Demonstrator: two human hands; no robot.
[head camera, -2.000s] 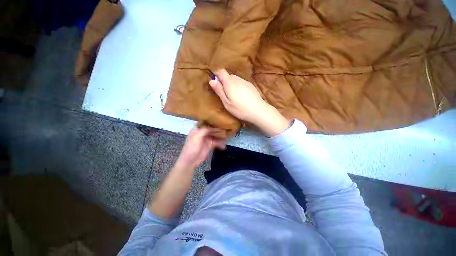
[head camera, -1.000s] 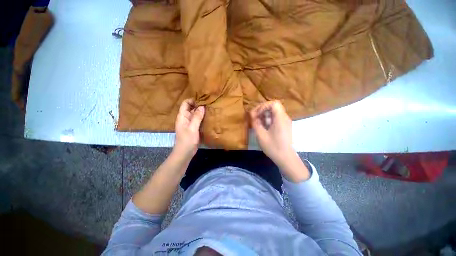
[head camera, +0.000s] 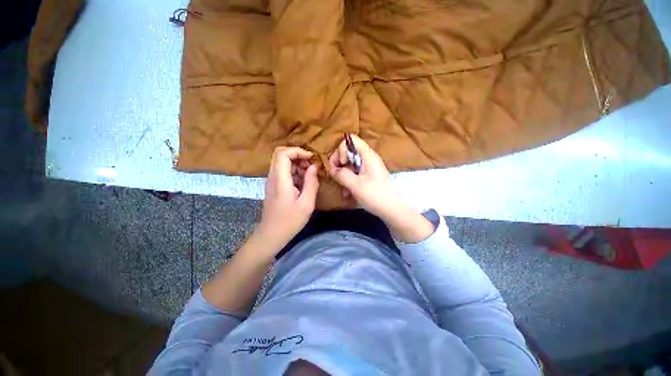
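Note:
The tan-brown padded jacket (head camera: 434, 66) lies on the white table. Its sleeve (head camera: 309, 77) runs down over the body to the table's near edge, where both hands meet at the cuff end. My left hand (head camera: 288, 187) pinches the sleeve fabric between thumb and fingers. My right hand (head camera: 364, 176) holds the dark-tipped thread snips (head camera: 352, 154), blades pointing away from me, and its fingertips touch the same bit of sleeve. Any thread end is too fine to see.
The white table (head camera: 118, 95) ends just in front of me. A dark cord loop (head camera: 180, 15) sticks out at the jacket's left edge. Another brown garment piece (head camera: 48, 59) hangs at the far left. A red bin (head camera: 611, 246) is at the right below the table edge.
My hands, first apart on either side of the sleeve end, have come together at it. The sleeve end is now gathered up between them. The snips show more clearly in my right hand.

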